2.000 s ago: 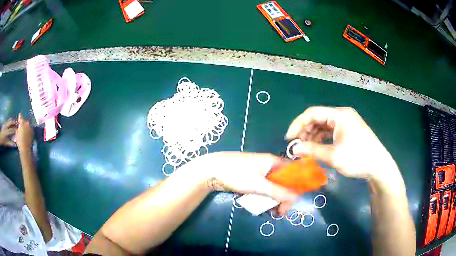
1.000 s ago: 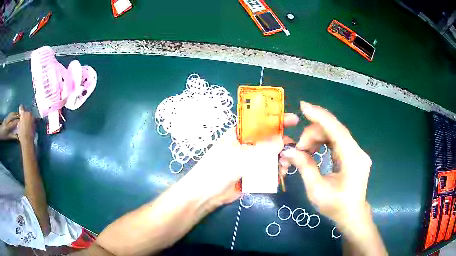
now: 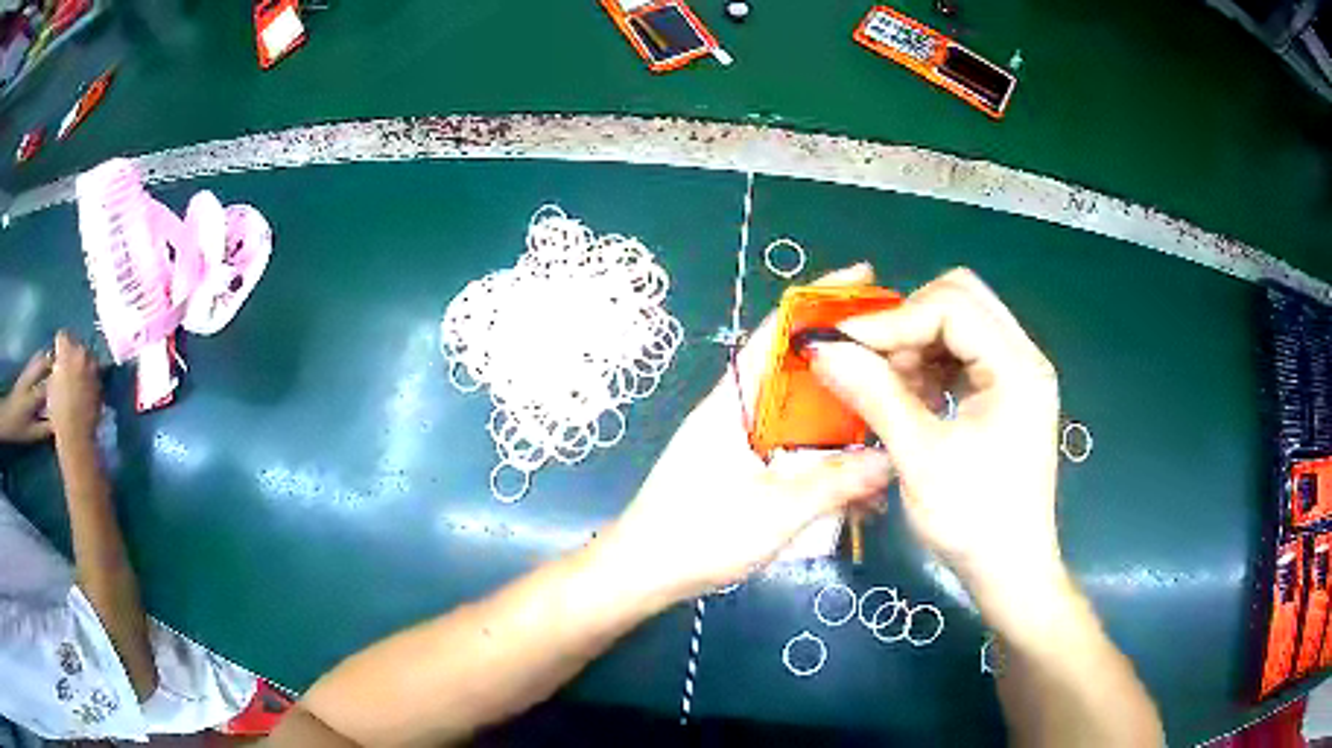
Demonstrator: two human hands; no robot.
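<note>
My left hand (image 3: 730,490) is shut on an orange phone housing (image 3: 804,402), held tilted above the green bench with its hollow inside showing. A white rectangular panel (image 3: 812,541) shows below the housing, partly hidden by my left hand. My right hand (image 3: 957,395) pinches a small round dark part (image 3: 821,339) between thumb and fingers, at the upper inside of the housing. My fingers partly cover the dark part, so whether it touches the housing is hard to tell.
A heap of white rings (image 3: 555,344) lies left of my hands; loose rings (image 3: 884,614) lie nearer me. A pink fan (image 3: 139,263) and another person's hands (image 3: 66,387) are at left. A black tray (image 3: 1297,380) stands at right. Orange phones (image 3: 935,62) lie beyond the metal strip (image 3: 584,139).
The housing, upright a second ago, is now tilted and slightly further right. My right hand has moved up to its upper inside with the dark part. The phones beyond the strip have shifted left.
</note>
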